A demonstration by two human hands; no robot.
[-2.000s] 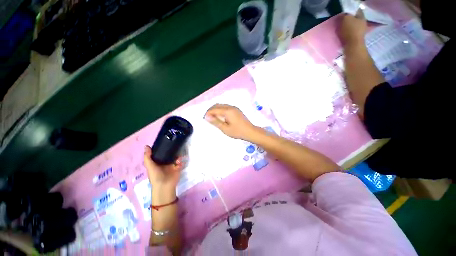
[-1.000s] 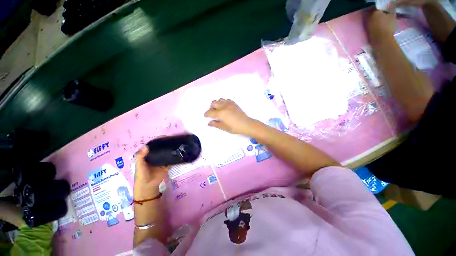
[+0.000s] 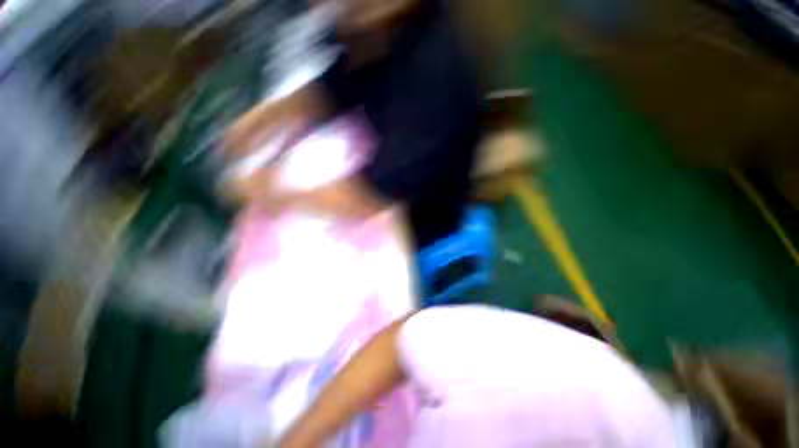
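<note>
The frame is strongly blurred. My right forearm (image 3: 346, 394) runs from the pink sleeve down to the bottom edge, and my right hand is cut off there or lost in the blur. My left hand is out of the picture, and the black cylindrical unit does not show. A bright white pile (image 3: 298, 302) lies on the pink-covered side table (image 3: 394, 267) in glare. A pale, blurred wrap-like thing (image 3: 215, 429) shows at the bottom left edge.
A neighbour in black (image 3: 420, 114) stands at the table's far end, with both forearms over it. A blue object (image 3: 460, 258) is beside the table. The green belt (image 3: 131, 376) runs at left. Green floor (image 3: 648, 254) with a yellow line lies at right.
The view has swung sharply to the right and blurred. My left hand and the black unit have left the picture, and my right hand no longer shows clearly.
</note>
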